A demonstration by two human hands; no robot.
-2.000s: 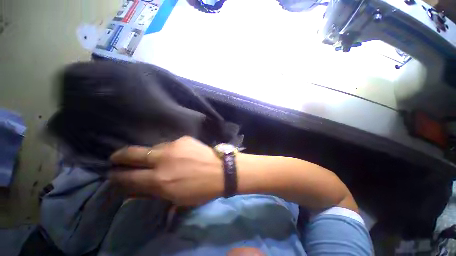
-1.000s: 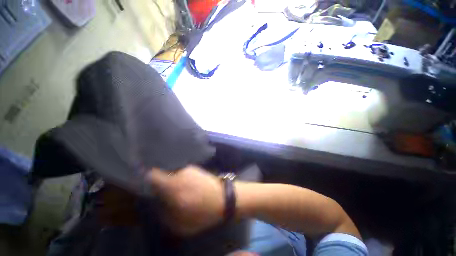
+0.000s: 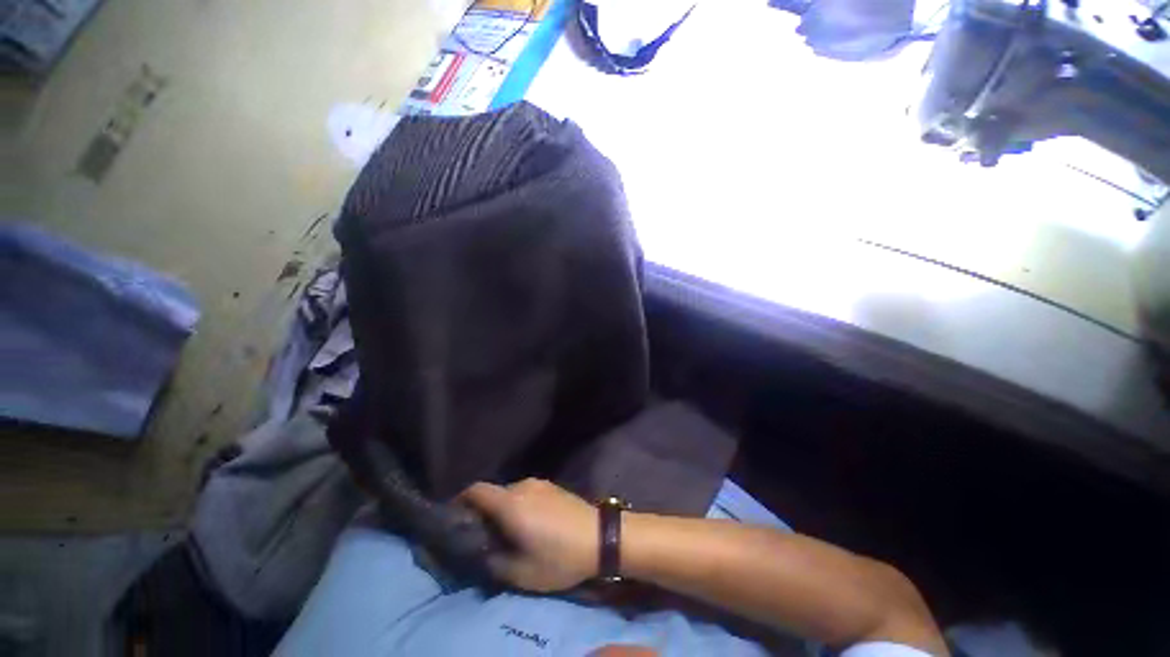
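A large dark suiting piece [image 3: 507, 321] stands up in a folded, bulging shape in front of me, over my lap and the table edge. Its top shows fine ribbed folds. My right hand [image 3: 545, 533], with a watch on the wrist, grips its lower edge. My left hand is not visible. A flat grey-brown fabric part [image 3: 667, 456] shows just behind my right wrist.
The white machine head [image 3: 1014, 77] is at the upper right, above the brightly lit bed [image 3: 770, 167]. Pale pieces [image 3: 860, 26] lie at the back. Grey garment parts [image 3: 276, 501] heap at left, beside a yellowish table [image 3: 231, 167] with folded bluish cloth [image 3: 84, 334].
The dark piece was blurred and spread to the left; now it stands more upright and further right. My right hand has moved lower and right, still on the fabric. The camera view has shifted.
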